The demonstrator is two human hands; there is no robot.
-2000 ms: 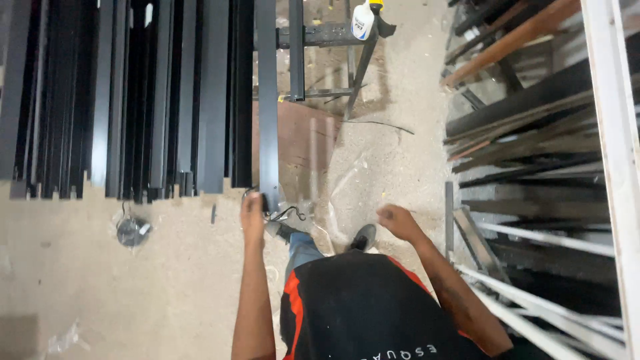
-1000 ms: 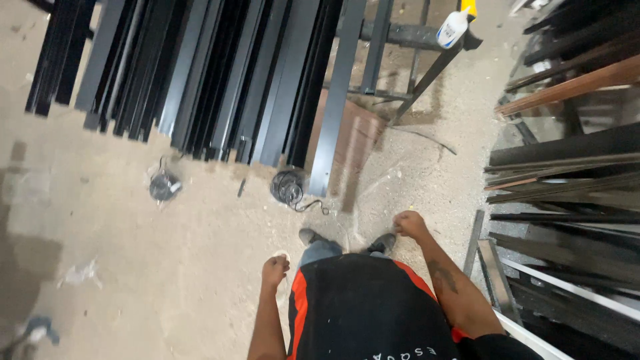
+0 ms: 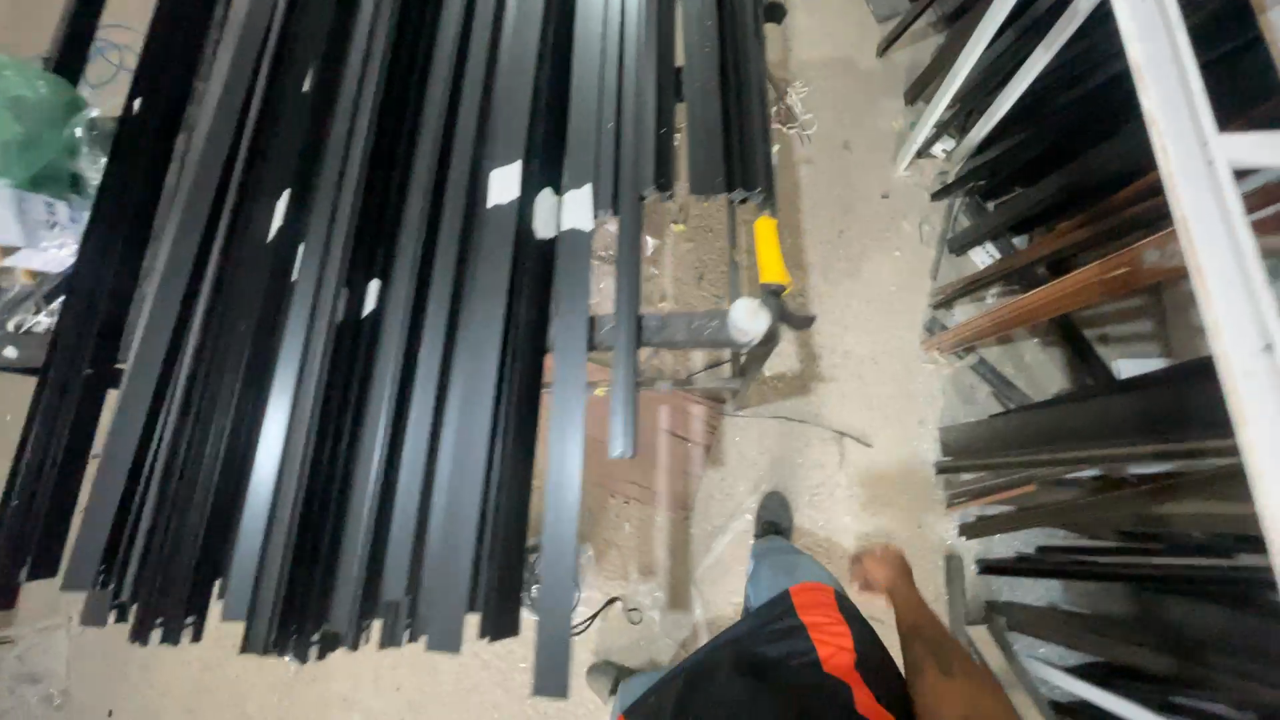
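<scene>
My right hand [image 3: 882, 572] hangs over the floor at the lower right, blurred, with its fingers curled and nothing visible in it. My left hand is out of the frame. Long dark metal profiles [image 3: 470, 350] lie side by side on a support, filling the left and middle. One profile [image 3: 562, 450] reaches farther toward me than those beside it. White stickers [image 3: 505, 184] are on some of them. A shorter profile [image 3: 624, 300] lies just to its right. Near the rack's arm [image 3: 670, 330] is a yellow object [image 3: 770, 250], perhaps a tool handle, beside a round white thing [image 3: 749, 320].
At the right, more dark profiles [image 3: 1090, 420] and a brown one [image 3: 1050, 290] are stacked, behind a white metal frame [image 3: 1185, 200]. A cable [image 3: 610, 604] lies on the floor near my left shoe [image 3: 608, 680]. Green plastic [image 3: 38, 125] is at the far left.
The view has swung toward the rack and shows more of the profiles. My left hand, at a profile's end two seconds ago and apart from it one second ago, has left the frame.
</scene>
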